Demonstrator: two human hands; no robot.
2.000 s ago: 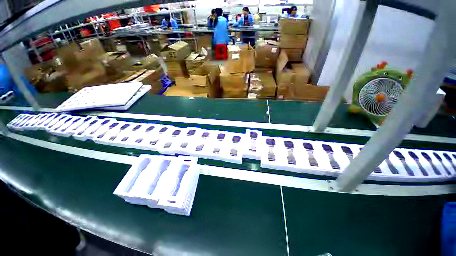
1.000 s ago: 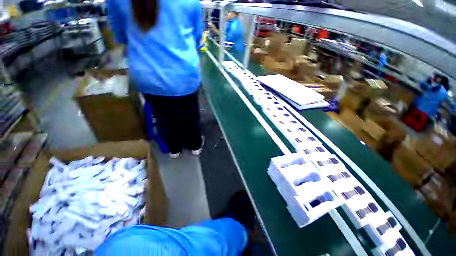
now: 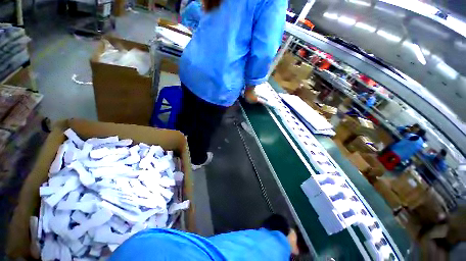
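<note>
A stack of white insert trays (image 3: 323,206) with cutouts sits on the green bench surface (image 3: 278,155), against the near rail. Beyond it, a row of white inserts (image 3: 334,176) holding dark watch-like items runs along the line. My left hand (image 3: 293,241) is a small, blurred patch of skin past my blue sleeve at the bottom, by the bench's near edge and short of the stack; its fingers cannot be made out. A dark patch lies beside it. My right hand is not in view.
An open carton (image 3: 190,178) heaped with narrow white card pieces (image 3: 117,183) stands at the left. Behind are another carton (image 3: 120,92) with clear plastic, a blue stool (image 3: 167,104) and a person in a blue smock (image 3: 225,56) at the line. Flat white sheets (image 3: 309,114) lie across the line.
The view has swung left and tilted from the line towards the floor cartons. My sleeve now reaches farther right, with some skin showing. The person's hand now shows at the line.
</note>
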